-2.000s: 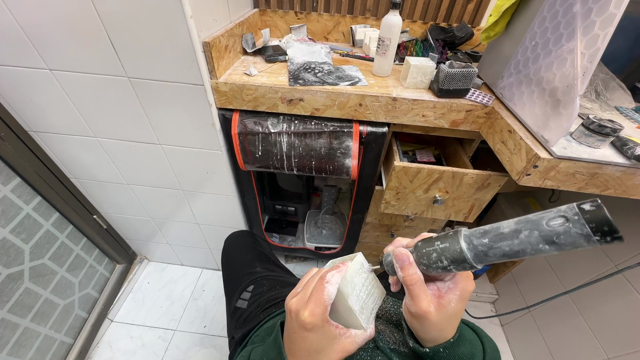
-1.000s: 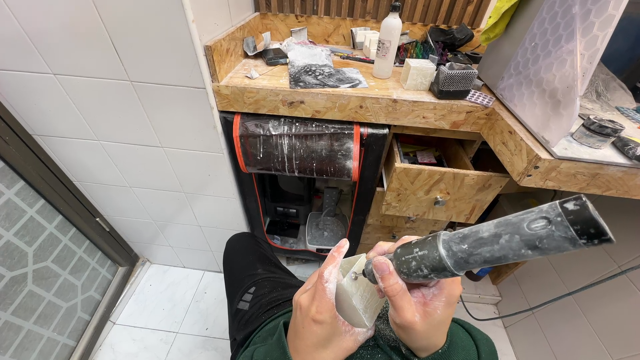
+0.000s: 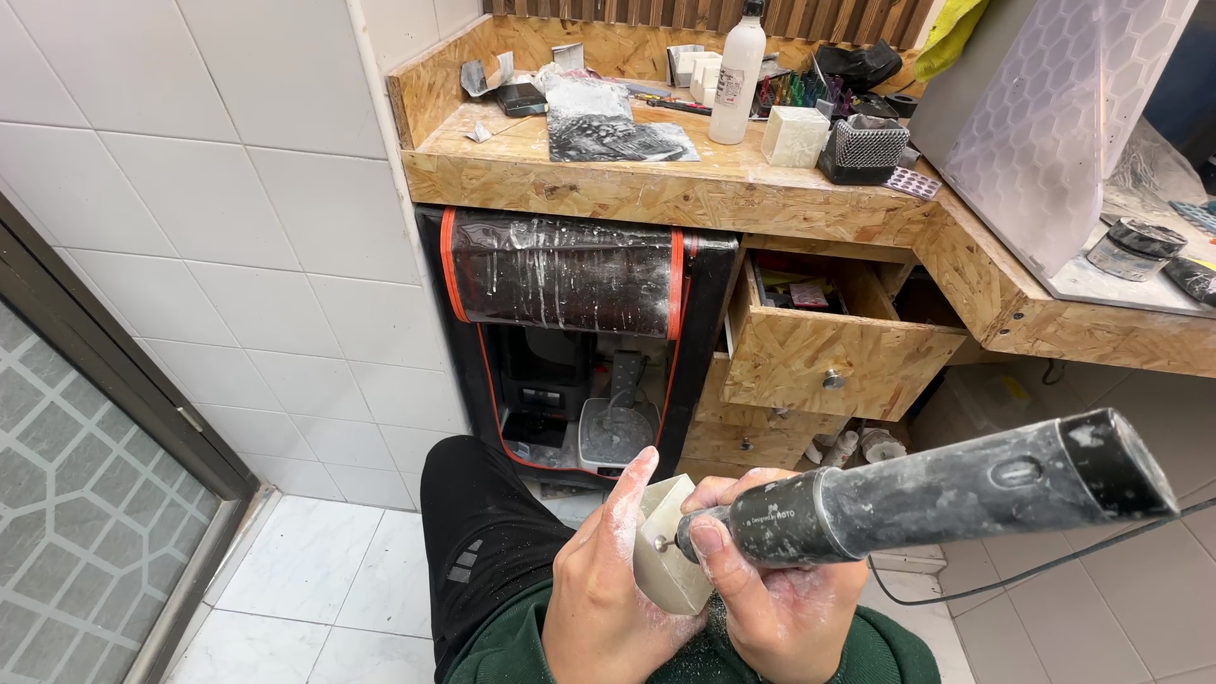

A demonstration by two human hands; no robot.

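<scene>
My left hand (image 3: 608, 579) grips a pale, off-white block (image 3: 673, 556) whose top corner points up between my hands. My right hand (image 3: 779, 589) is closed around the front end of a dusty black cordless rotary tool (image 3: 912, 494), its rear end reaching to the right. The small round metal bit (image 3: 662, 543) in its tip is against or very near the block's face; whether it touches cannot be told. White powder coats my fingers and the tool, and specks lie on my green sleeves. The far side of the block is hidden by my left palm.
A chipboard bench (image 3: 665, 190) ahead holds a plastic bottle (image 3: 738, 81), another pale block (image 3: 796, 136), a black mesh holder (image 3: 863, 150) and dusty sandpaper (image 3: 617, 128). Below stand an open drawer (image 3: 841, 366) and a black enclosure with a rolled-up flap (image 3: 560, 271). A cable (image 3: 1045, 570) runs at the right.
Two seconds ago the block's broad side faced up more; it has been turned in my left hand. The tool's rear end has dropped a little and its tip has moved over the block's face.
</scene>
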